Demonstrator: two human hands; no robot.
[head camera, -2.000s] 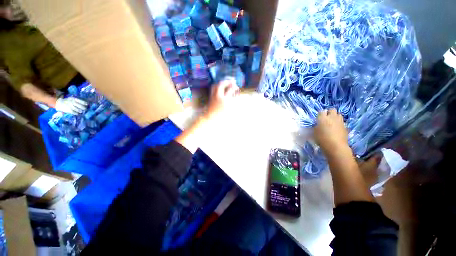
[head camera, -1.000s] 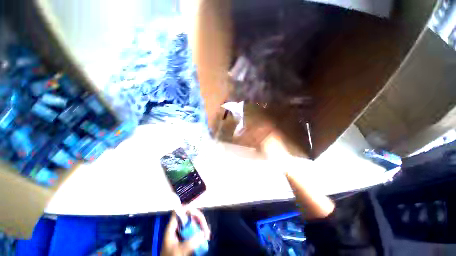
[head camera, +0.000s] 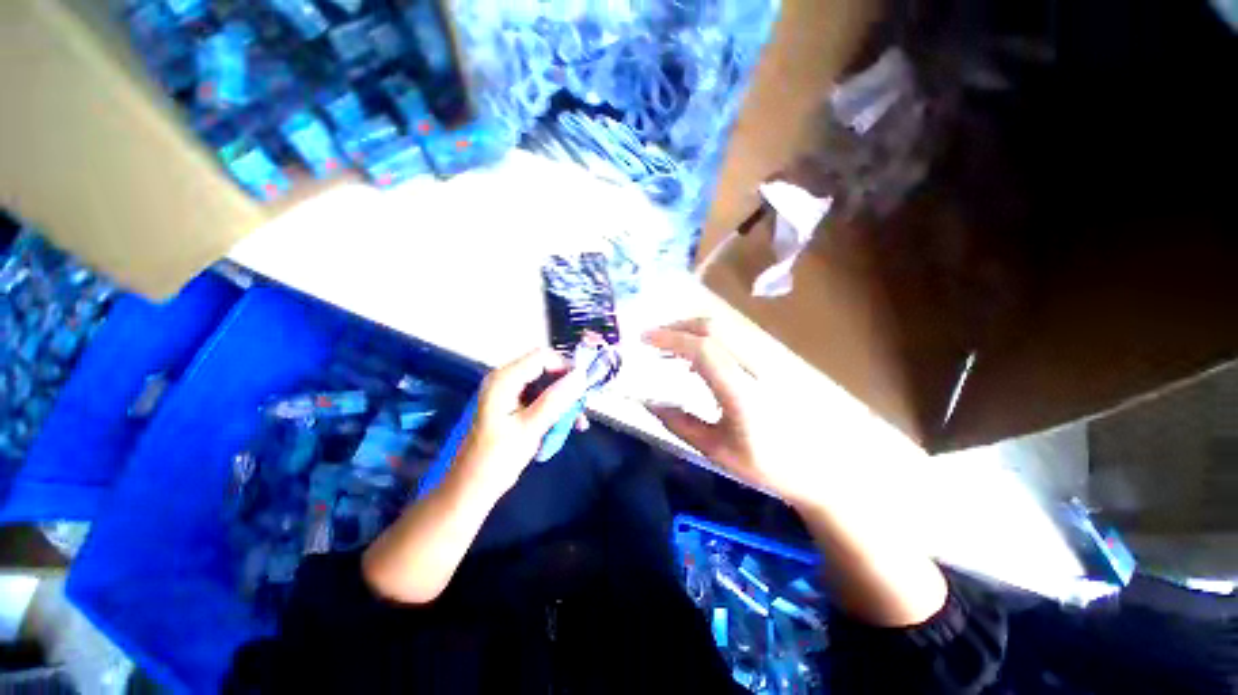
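My left hand holds a small blue-and-clear retail pack over the table's front edge. A coiled cable shows at the pack's upper end, by my left fingertips; whether it is inside the pack I cannot tell. My right hand is just right of it, fingers apart and empty. The smartphone lies on the white table behind my left hand, its lower part hidden. The cable pile in clear plastic is at the back.
A supply carton of blue packs stands upper left. A large blue tote holds packs at left below the table. A small blue basket sits below the front edge. A large open carton with white scrap on its edge is at right.
The view has swung right, then partly back. My right hand has left the right carton's area and come near my left hand. My left hand has risen to the table edge with the pack.
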